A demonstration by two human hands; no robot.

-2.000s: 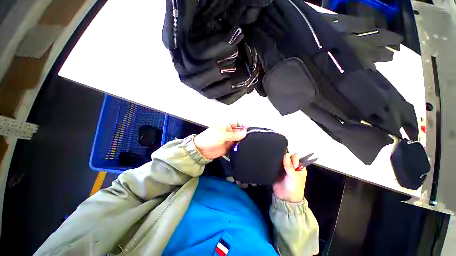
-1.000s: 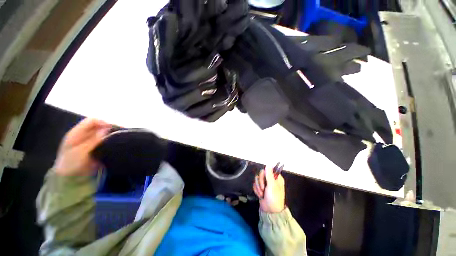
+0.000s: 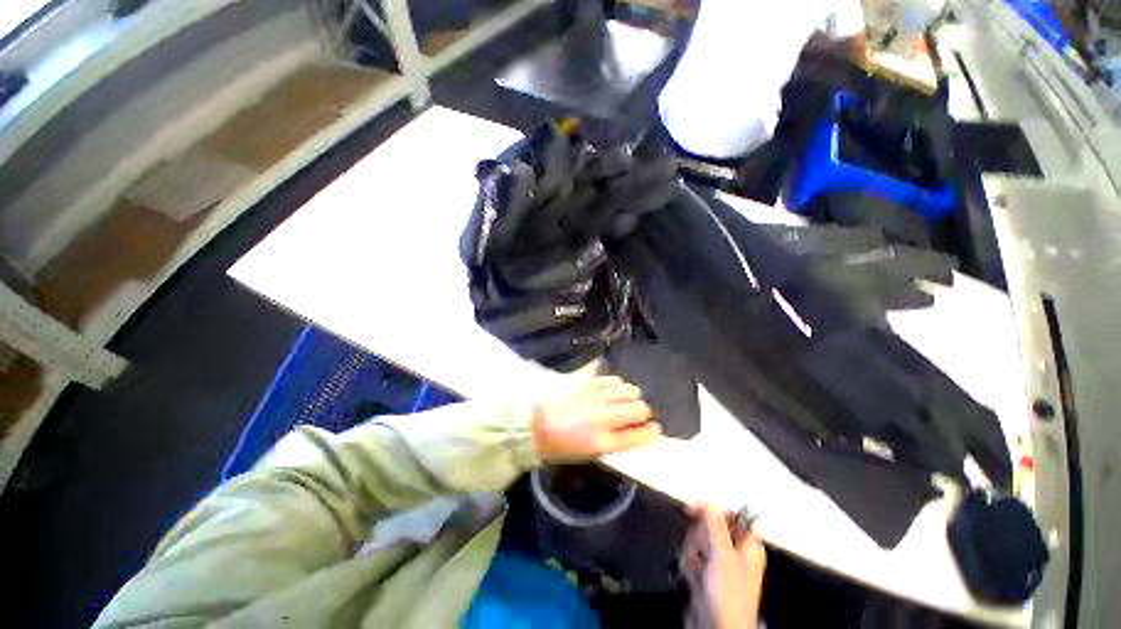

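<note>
My left hand (image 3: 596, 419) lies at the table's near edge. Its fingertips touch the left side of a black pouch piece (image 3: 670, 387) below the black heap; whether they grip it is not clear. My right hand (image 3: 725, 568) is below the table edge, blurred and partly cut off by the bottom of the picture. The thread snips (image 3: 744, 525) show as a small dark metallic shape at its fingertips.
A black heap with zips (image 3: 553, 252) and long black panels (image 3: 787, 356) cover the middle and right of the white table (image 3: 381, 234). A black pouch (image 3: 998, 547) lies at the right corner. A blue crate (image 3: 289, 387) is lower left; a person in white (image 3: 725, 80) is beyond.
The black pouch is gone from my left hand, which has moved from over the crate to the table. The piece by the heap sits nearer me. The view has tilted up.
</note>
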